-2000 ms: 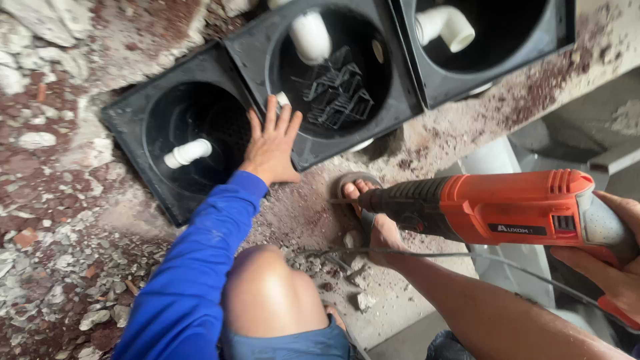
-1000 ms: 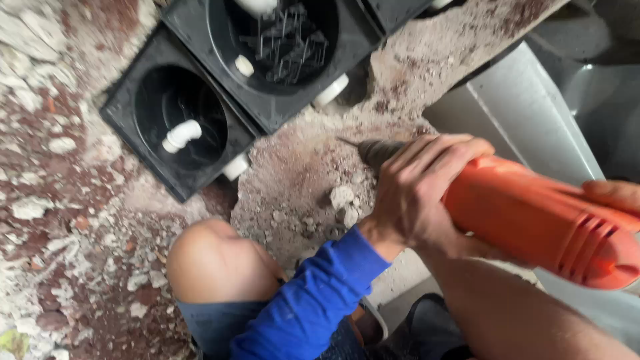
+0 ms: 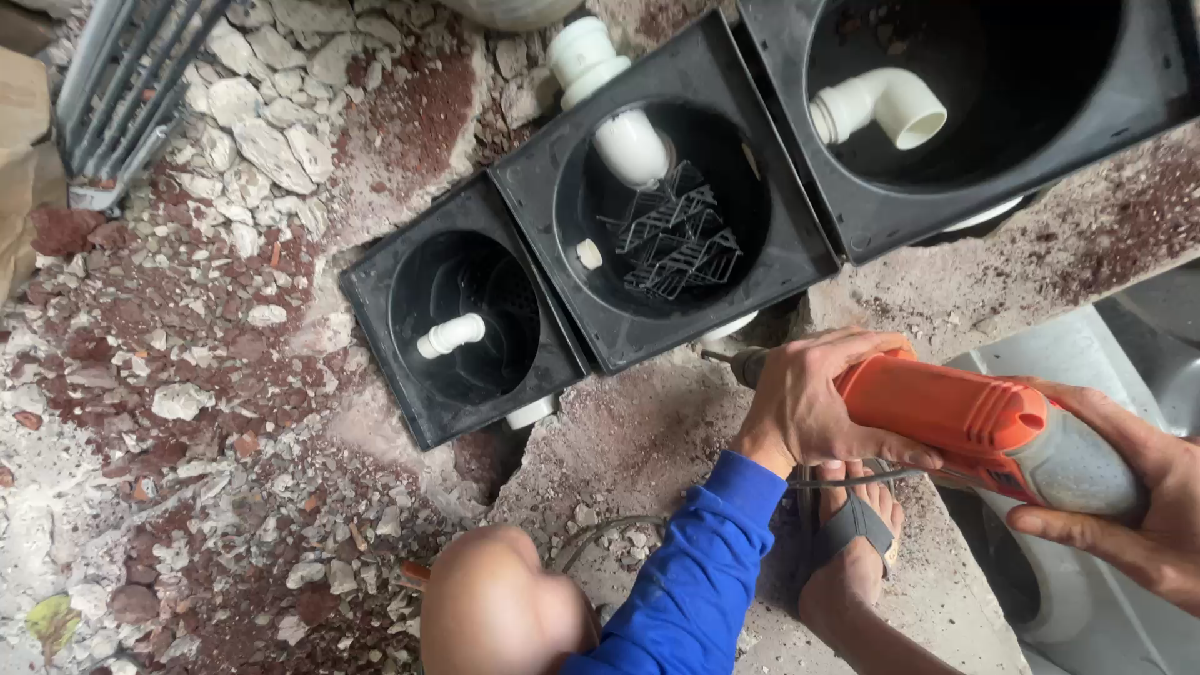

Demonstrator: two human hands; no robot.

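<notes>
An orange and grey rotary hammer drill (image 3: 937, 412) lies across the lower right, its bit pointing left at the broken concrete edge beside the middle black plastic box (image 3: 525, 173). My left hand (image 3: 825, 398), in a blue sleeve, grips the front of the drill body. Around the grey rear part is my right hand (image 3: 1116, 497), its grip partly hidden. The left black box (image 3: 422, 412) holds a white pipe fitting (image 3: 452, 336). A white elbow (image 3: 633, 150) and dark wire-like pieces (image 3: 684, 234) show in the middle box, and another white elbow (image 3: 909, 108) in the right box.
Broken concrete rubble (image 3: 183, 401) and reddish soil cover the left. A sandaled foot (image 3: 853, 553) stands below the drill, near a grey cable (image 3: 600, 534). Grey metal bars (image 3: 141, 84) lie at upper left. A bare knee (image 3: 506, 600) is at the bottom. Metal sink-like surfaces (image 3: 1078, 366) lie right.
Two seconds ago my left hand lay on the edge of the black boxes; by one second ago it was on the front of the drill. It still grips there now.
</notes>
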